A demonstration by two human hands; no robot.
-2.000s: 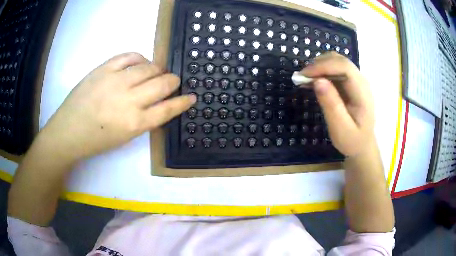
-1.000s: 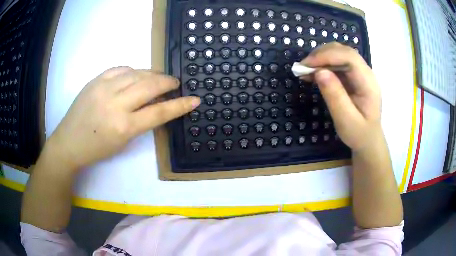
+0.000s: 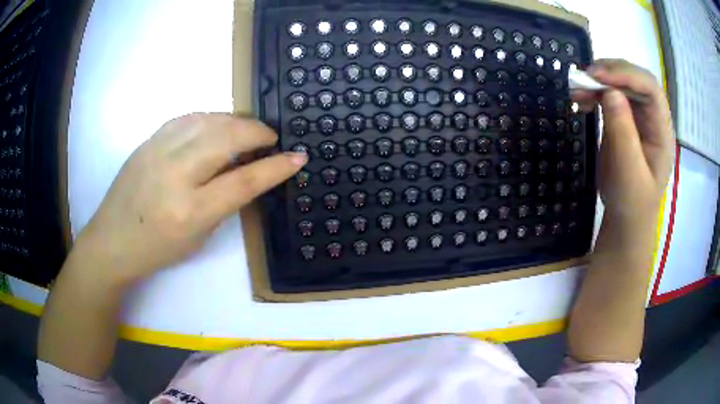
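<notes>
A black blister tray lies in front of me on a brown cardboard sheet. Its round pockets hold rows of small cylindrical parts with shiny or dark tops; one pocket in the fourth row looks dark and empty. My left hand rests at the tray's left edge, fingertips on the rim and first column, holding nothing visible. My right hand is at the tray's right edge and pinches a small white piece between thumb and forefinger. What it is exactly cannot be told.
A black side tray is cut off at the left. Pale pocket panels stand at the right, past yellow tape and red tape. Yellow tape marks the near bench edge.
My right hand has moved right, from above the tray's middle to its right edge, still pinching the white piece. My left hand stays at the left edge. The view has shifted slightly.
</notes>
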